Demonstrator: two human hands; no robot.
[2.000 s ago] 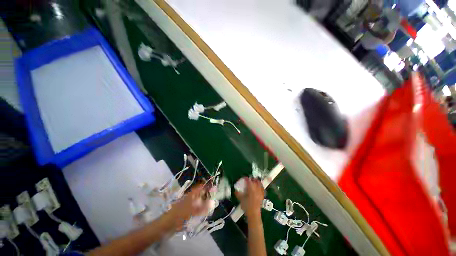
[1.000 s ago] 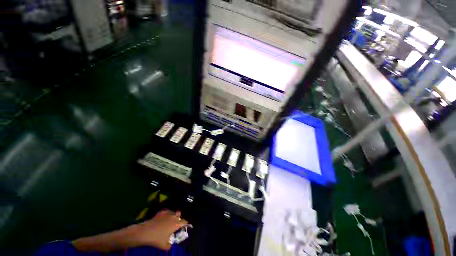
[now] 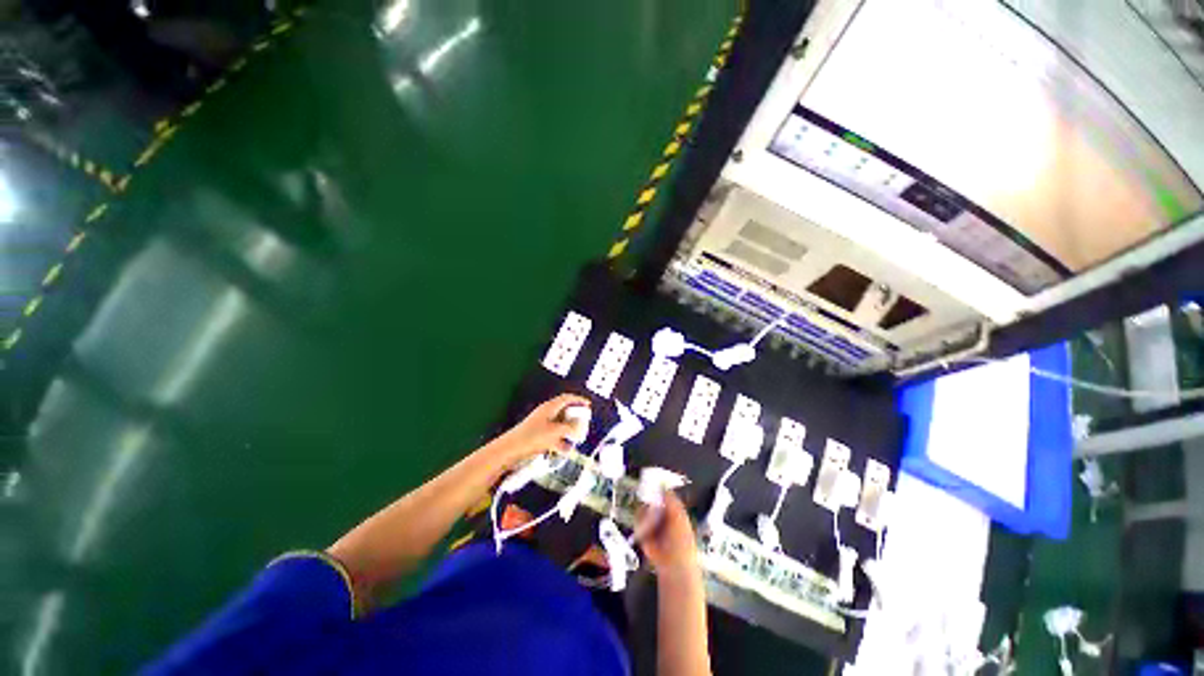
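Observation:
My left hand [image 3: 548, 429] holds a small white power adapter [image 3: 577, 423] just in front of the left sockets. My right hand [image 3: 664, 528] has a white adapter [image 3: 656, 486] at its fingertips, slightly blurred. White cords and connectors [image 3: 614, 555] hang between and below the hands, over the test connection board [image 3: 766, 573]. A row of upright white test sockets [image 3: 701, 408] stands on the black table; the right-hand ones bear adapters [image 3: 790, 464] with cords leading to the board. The left ones show bare faces.
A loose adapter with a cord [image 3: 733, 355] lies behind the sockets. The tester with its monitor [image 3: 924, 198] stands at the back. A blue tray [image 3: 1050, 442] is at right, above a pile of adapters [image 3: 931, 634] on the white surface. The green conveyor [image 3: 1096, 581] is at far right.
The view has swung from the conveyor to the test station and come closer. Both hands are now over the fixture with adapters; one second ago only one hand showed, lower down and holding a white piece.

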